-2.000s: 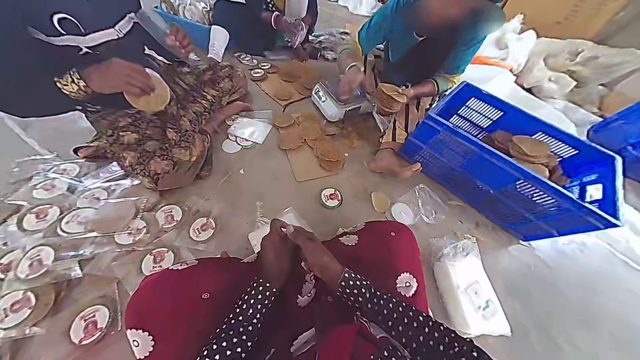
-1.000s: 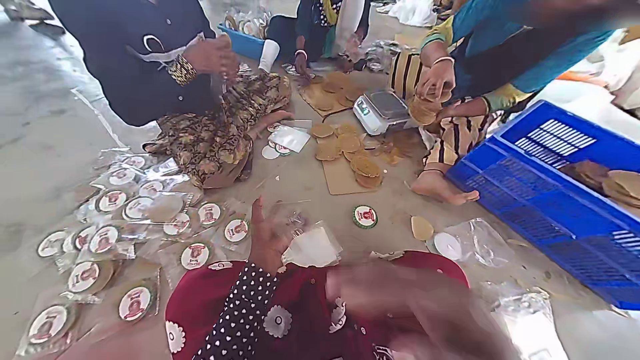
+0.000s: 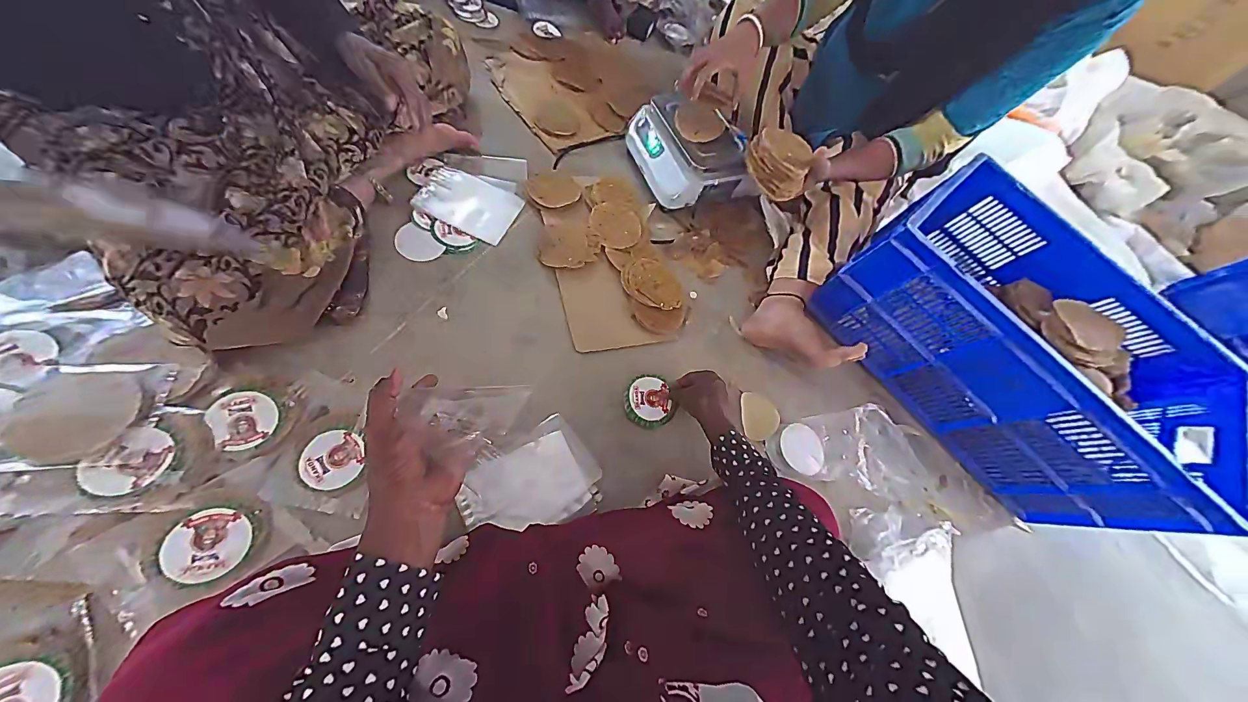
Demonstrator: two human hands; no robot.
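Observation:
My left hand [image 3: 414, 468] is raised at the left of my lap, with a clear plastic bag [image 3: 478, 409] at its fingers; the grip is partly blurred. Just right of it lies a stack of clear bags [image 3: 536, 473] on the floor. My right hand [image 3: 702, 398] reaches forward with its fingertips at the edge of a round printed label [image 3: 647, 401] with a green rim, which lies on the floor. Close to my right forearm are a small tan disc [image 3: 760, 416] and a white disc [image 3: 801, 449].
Bagged round labels [image 3: 206, 544] cover the floor at left. Ahead, flat brown discs [image 3: 616, 224] lie on cardboard [image 3: 609, 327]. A co-worker holds a stack of discs [image 3: 780, 164] beside a digital scale [image 3: 663, 166]. A blue plastic crate [image 3: 907, 361] stands at right; another person sits at left.
My right hand has moved from over my lap forward to the round label. My left hand has come up with a clear bag at its fingers. The view has tilted down.

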